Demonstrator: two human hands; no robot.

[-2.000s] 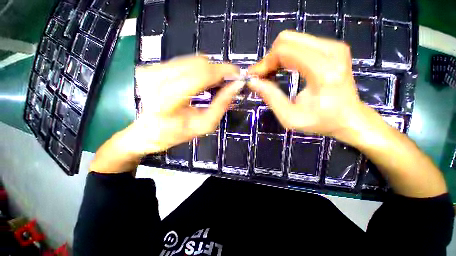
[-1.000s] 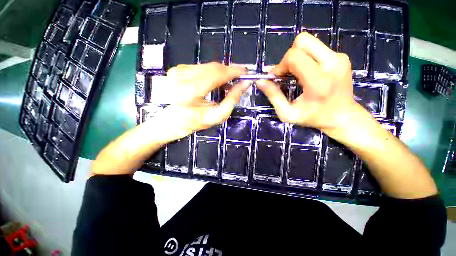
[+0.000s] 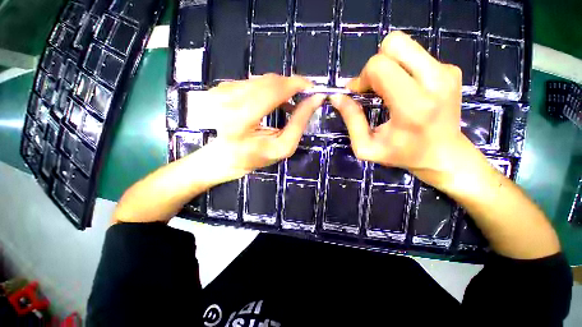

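Note:
A front housing (image 3: pixel 328 93) is seen edge-on as a thin bright line above the middle of the blister tray (image 3: pixel 231 57). My left hand (image 3: pixel 255 118) pinches its left part between thumb and fingers. My right hand (image 3: pixel 408 102) pinches its right part the same way. The fingertips hide much of it, and whether a keypad sits in it cannot be told. The shiny black tray below has rectangular pockets holding dark-windowed housings. One housing at the tray's upper left shows a bright white half (image 3: pixel 189 65).
A second blister tray (image 3: pixel 76 108) stands tilted at the left. A loose keypad pile (image 3: pixel 564 99) lies on the green mat (image 3: pixel 137 128) at the right. A dark shiny supply sheet is cut off at the right edge. Red objects (image 3: pixel 27 297) show at the lower left.
The housing, blurred and mostly hidden between the fingertips two seconds ago, now shows as a level edge-on line. Both hands have shifted slightly right and still pinch it.

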